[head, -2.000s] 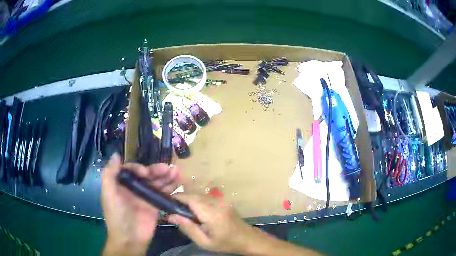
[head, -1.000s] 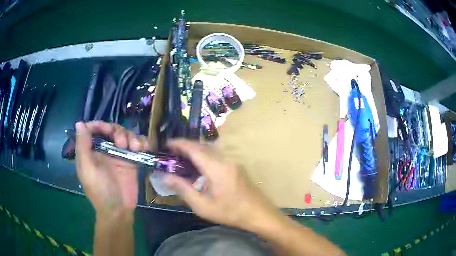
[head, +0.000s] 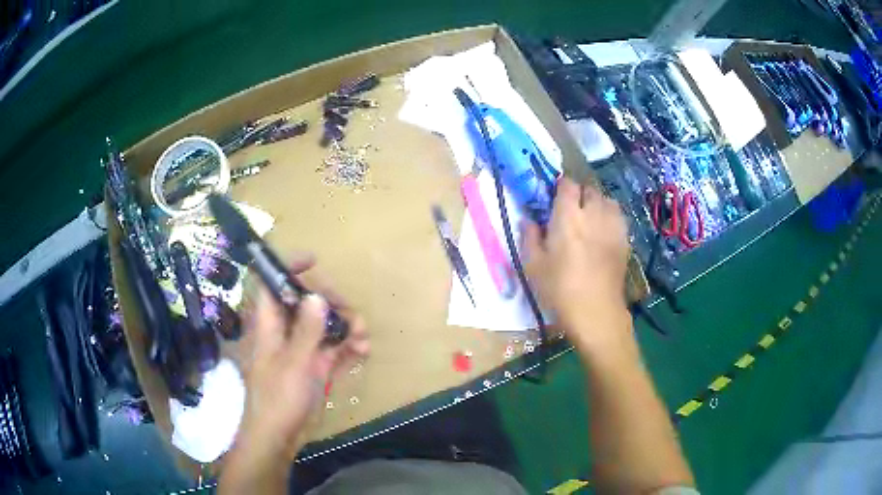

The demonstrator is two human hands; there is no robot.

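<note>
My left hand (head: 295, 353) holds the long black handle unit (head: 253, 253) over the left part of the cardboard tray, its far end pointing up and left toward the tape roll. My right hand (head: 583, 253) is at the lower end of the blue electric screwdriver (head: 513, 160), fingers curled around its black grip, which they partly hide. The screwdriver lies on a white cloth (head: 432, 92) at the tray's right side, its black cord running toward the front edge. A pink stick (head: 489, 235) and a thin dark pointed tool (head: 453, 253) lie beside it.
The cardboard tray rim (head: 290, 77) surrounds the work. A tape roll (head: 191, 176), purple end pieces (head: 209, 263) and black housings (head: 145, 290) lie left. Tiny screws (head: 348, 166) and small black parts (head: 345, 104) lie toward the back. Red scissors (head: 678, 215) lie right of the tray.
My right hand has left the handle unit and moved right to the screwdriver. My left hand now holds the unit alone, tilted upward. The view has turned to the right.
</note>
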